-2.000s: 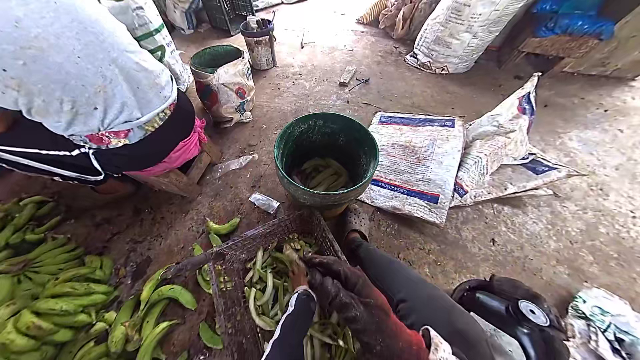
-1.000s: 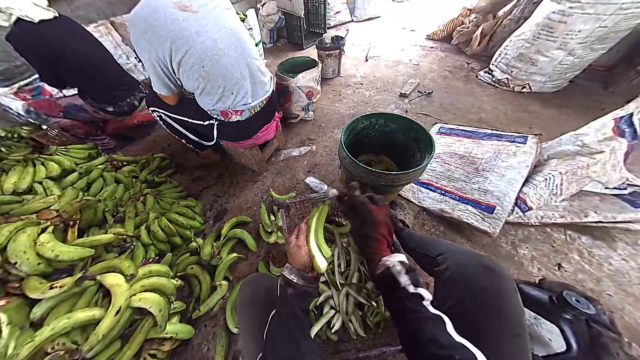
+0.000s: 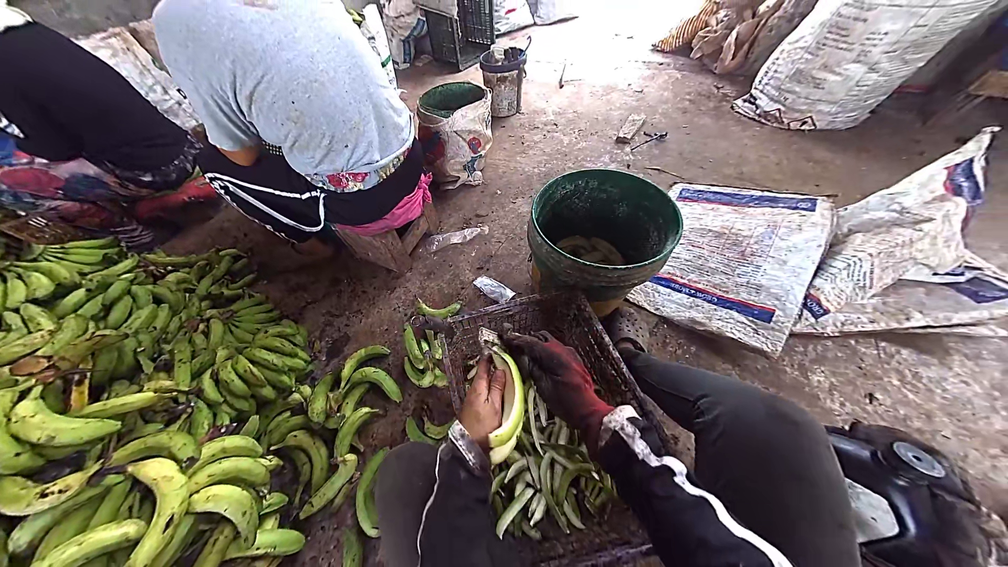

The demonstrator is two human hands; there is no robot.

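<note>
My left hand (image 3: 482, 402), bare, grips a green plantain (image 3: 510, 398) whose pale flesh shows along one side where skin is off. My right hand (image 3: 555, 374), in a dark and red glove, is closed near the plantain's upper end on a small pale tool (image 3: 488, 337), perhaps a blade; its shape is partly hidden. Beneath both hands a dark plastic crate (image 3: 579, 315) holds strips of green peel (image 3: 543, 480). Just beyond the crate stands a green bucket (image 3: 669, 232) with pale peeled pieces (image 3: 591, 250) at its bottom.
Unpeeled green plantains (image 3: 244, 370) are heaped on the left. A person in a grey shirt (image 3: 291, 87) sits on a wooden stool (image 3: 386, 248), another person beside them. Flattened woven sacks (image 3: 732, 252) lie right of the bucket. A black object (image 3: 913, 472) is by my right leg.
The plantain in my left hand now shows pale flesh, where one second ago it looked green. My right hand has come to its upper end. The view has shifted left since two seconds ago.
</note>
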